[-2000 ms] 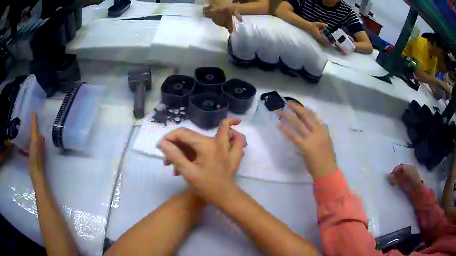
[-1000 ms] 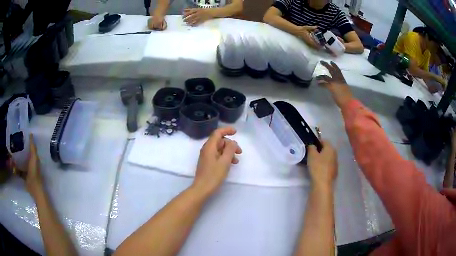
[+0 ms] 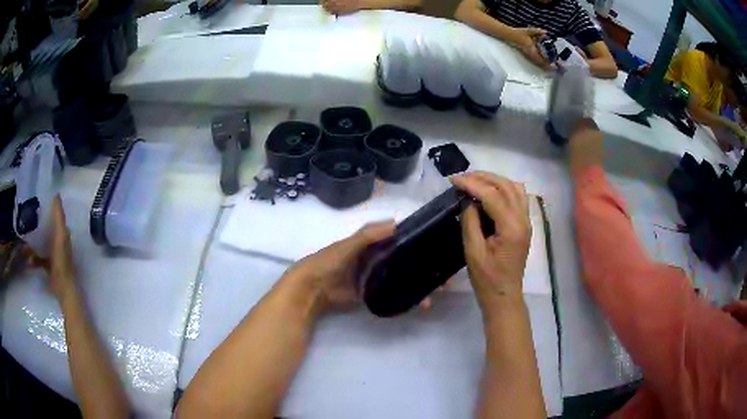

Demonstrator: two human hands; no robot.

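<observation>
My left hand holds the lower left end of a long black oval shell. My right hand grips its upper right end. The shell is tilted above the white foam sheet. A clear container with a black square part lies just behind the shell, mostly hidden by it and my right hand.
Black cup-shaped housings, small fittings and a dark handled part lie behind the foam. A joined unit stands at left. Others' hands hold units at far left and right. White units stand behind; black parts lie right.
My right hand has lifted the black shell from beside the clear container, and my left hand has taken its other end. The neighbour's pink-sleeved arm now holds a unit from the back row.
</observation>
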